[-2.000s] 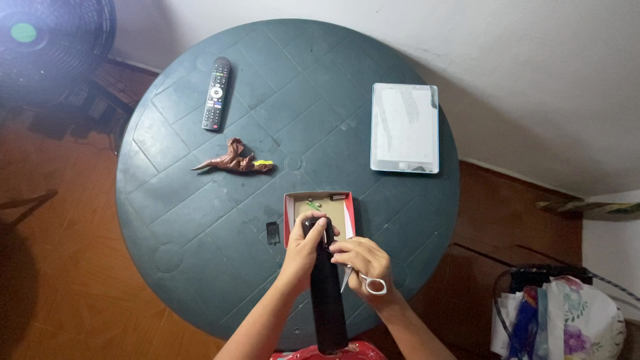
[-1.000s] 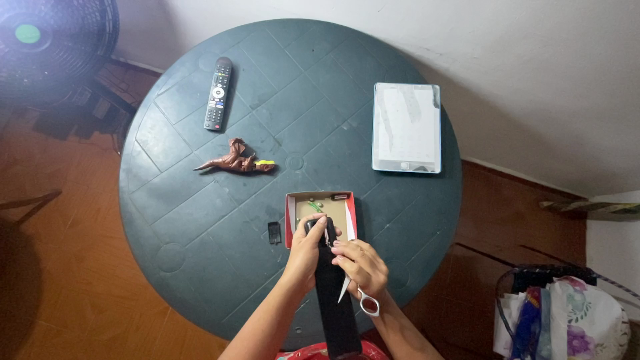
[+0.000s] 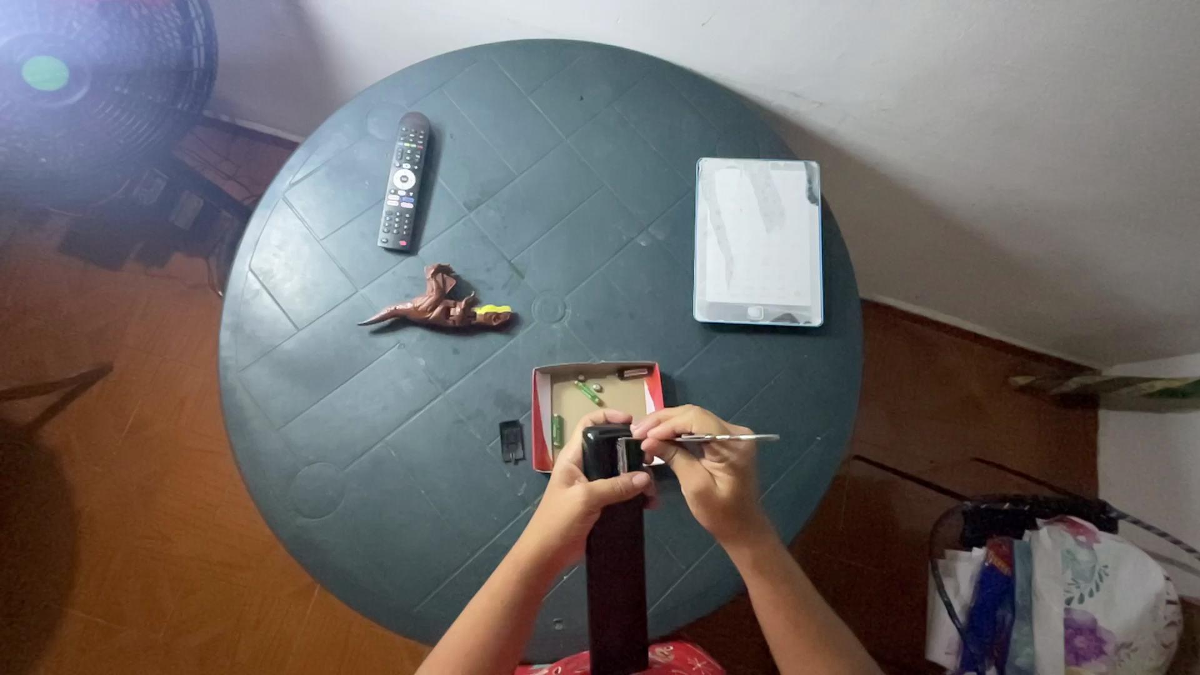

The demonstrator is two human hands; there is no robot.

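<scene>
My left hand (image 3: 591, 483) grips a long black device (image 3: 616, 581) near its top end, above the table's near edge. An opening with metal in it shows on the device's upper right side. Fingertips of my right hand (image 3: 703, 464) are at that opening, and the same hand holds small white-handled scissors (image 3: 731, 438), now lying sideways. Just behind my hands is an open red and white cardboard box (image 3: 541, 412) with green batteries (image 3: 589, 392) and a small dark part (image 3: 634, 373) inside. A small black plastic cover (image 3: 512, 441) lies left of the box.
The round green plastic table (image 3: 450, 525) also holds a remote control (image 3: 404, 183), a brown toy dinosaur (image 3: 436, 307) and a tablet (image 3: 758, 242) with a pale screen. A fan (image 3: 103, 94) stands at the far left. Bags (image 3: 1078, 600) fill a chair at the lower right.
My right hand has turned, so the scissors that pointed downward now lie level, pointing to the right. My left hand still holds the black device.
</scene>
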